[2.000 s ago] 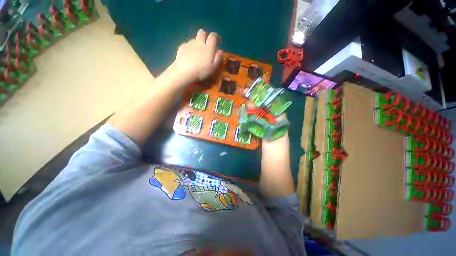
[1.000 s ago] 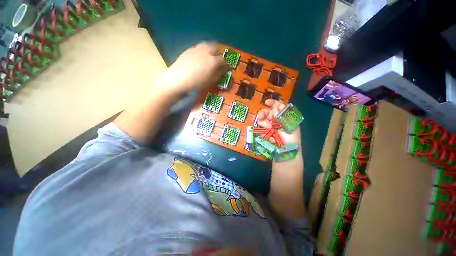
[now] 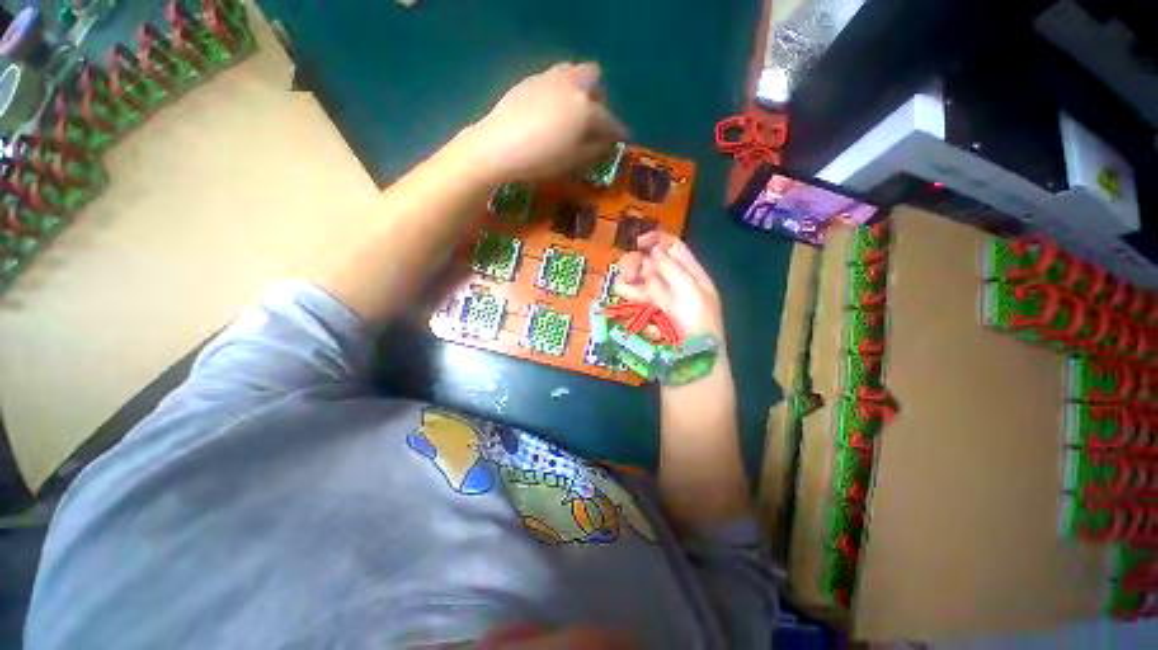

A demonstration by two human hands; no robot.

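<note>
The orange fixture lies on the dark green table. Green circuit boards fill its lower-left pockets and part of its upper half; three pockets at the upper right show dark. My left hand is over the fixture's top edge, its fingertips on a green circuit board at a top-row pocket; the fingers' exact grip is partly hidden. My right hand is palm up over the fixture's right side. It holds several circuit boards with red wire loops, covering part of the right column.
Cardboard with board rows lies at left. Stacked cardboard with rows of boards and red loops stands at right. A smartphone, red loops, a tray of silvery bits and a black-and-white machine are at upper right.
My left hand has moved from the fixture's left column to the top row, where another pocket now shows green. The loose board raised above my right palm is gone from there.
</note>
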